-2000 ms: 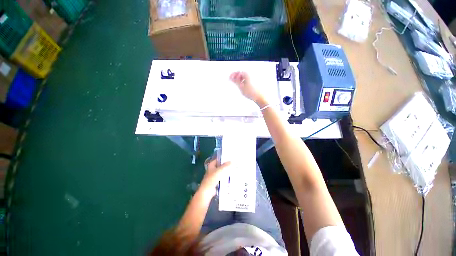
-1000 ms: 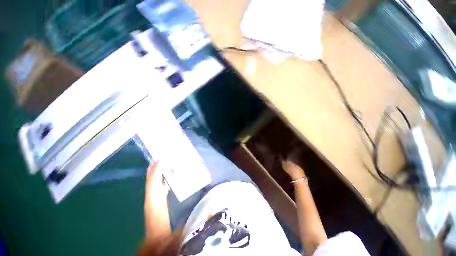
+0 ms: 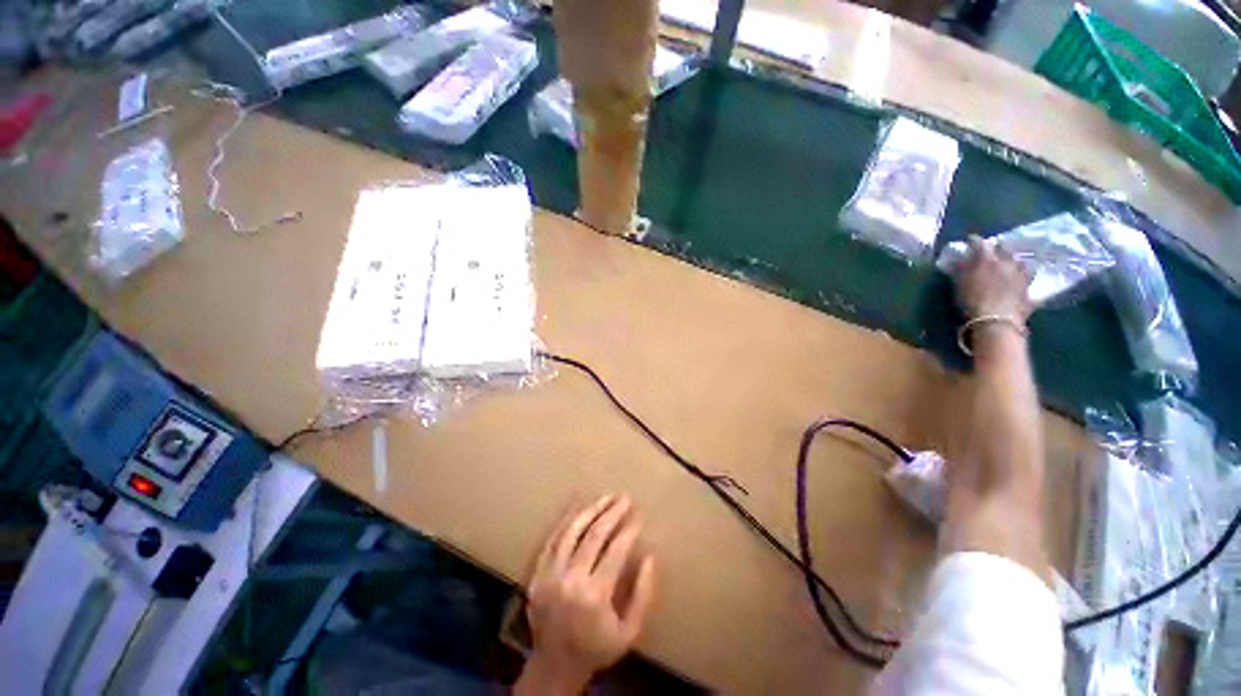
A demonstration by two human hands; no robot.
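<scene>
My right hand (image 3: 994, 279) reaches over the dark green conveyor and grips the near end of a bagged white box (image 3: 1062, 258); its fingertips are partly hidden. My left hand (image 3: 588, 585) lies on the front edge of the brown bench (image 3: 708, 354), palm down, empty, fingers slightly apart. Two bagged white boxes (image 3: 433, 279) lie side by side in shiny film on the bench, ahead and left of my left hand.
The sealer control box (image 3: 163, 442) and white sealer table (image 3: 177, 612) are at lower left. A wooden post (image 3: 606, 109) stands at the bench's back edge. A black cable (image 3: 653, 442) loops to a white plug end (image 3: 921, 485). More bagged packs (image 3: 901, 188) lie on the conveyor.
The view has swung right, onto bench and conveyor. My left hand has left the white box on my lap, which is out of view. My right hand has moved from below the bench to the conveyor.
</scene>
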